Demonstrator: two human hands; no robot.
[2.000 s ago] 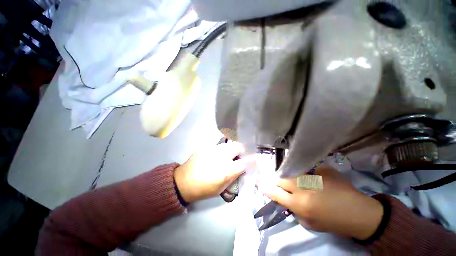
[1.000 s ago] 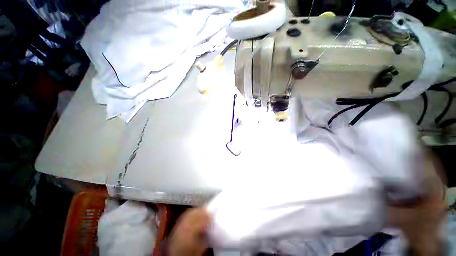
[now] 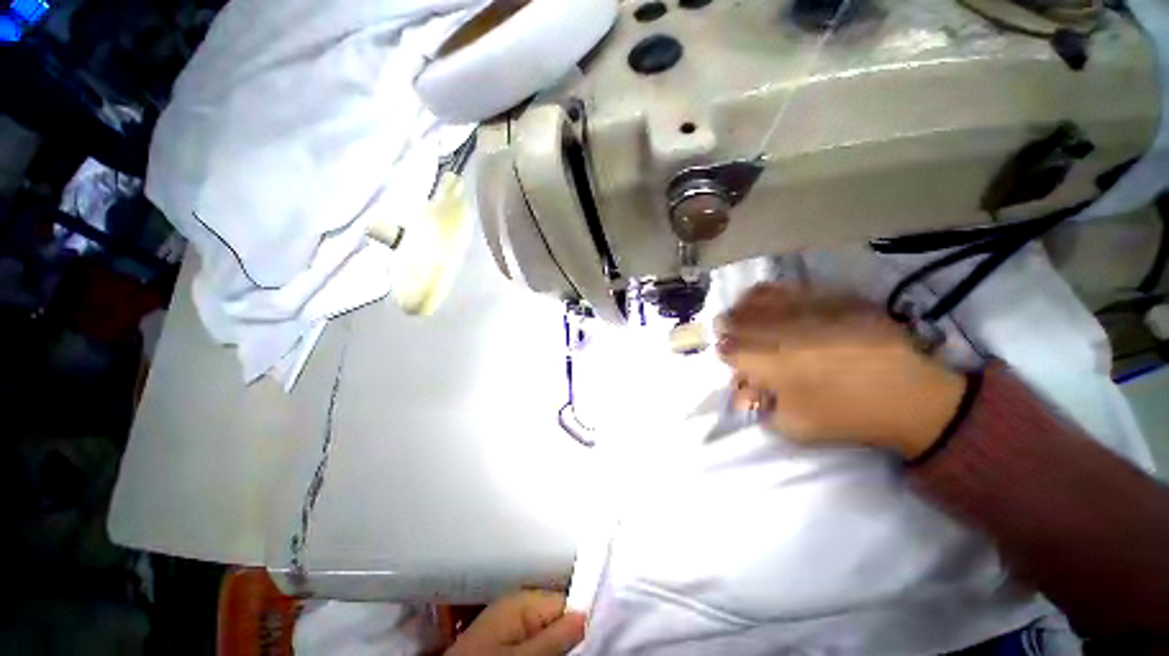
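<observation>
White fabric [image 3: 820,538] lies in folds over the table's right part and runs under the machine arm; glare hides much of it near the needle. My left hand [image 3: 526,624], cut off by the bottom edge, grips the fabric's edge strip at the table's front. My right hand [image 3: 833,365] is slightly blurred, on the fabric right of the needle area, fingers bent; a dark pointed blade, seemingly the thread snips [image 3: 733,426], shows under its fingers. The sewing machine [image 3: 885,141] stands above, with a small tan block [image 3: 690,337] by the foot.
White cut pieces [image 3: 295,167] lie at the table's back left. A tape roll [image 3: 519,58] sits on the machine. A cream lamp [image 3: 432,250] and a thin hooked wire [image 3: 571,385] are left of the needle. An orange basket [image 3: 250,615] is below the table's front edge. Black cords [image 3: 981,263] hang at right.
Since one second ago, the fabric has been lowered and spread on the table. My right hand has moved left to near the needle. My left hand is now at the strip by the front edge.
</observation>
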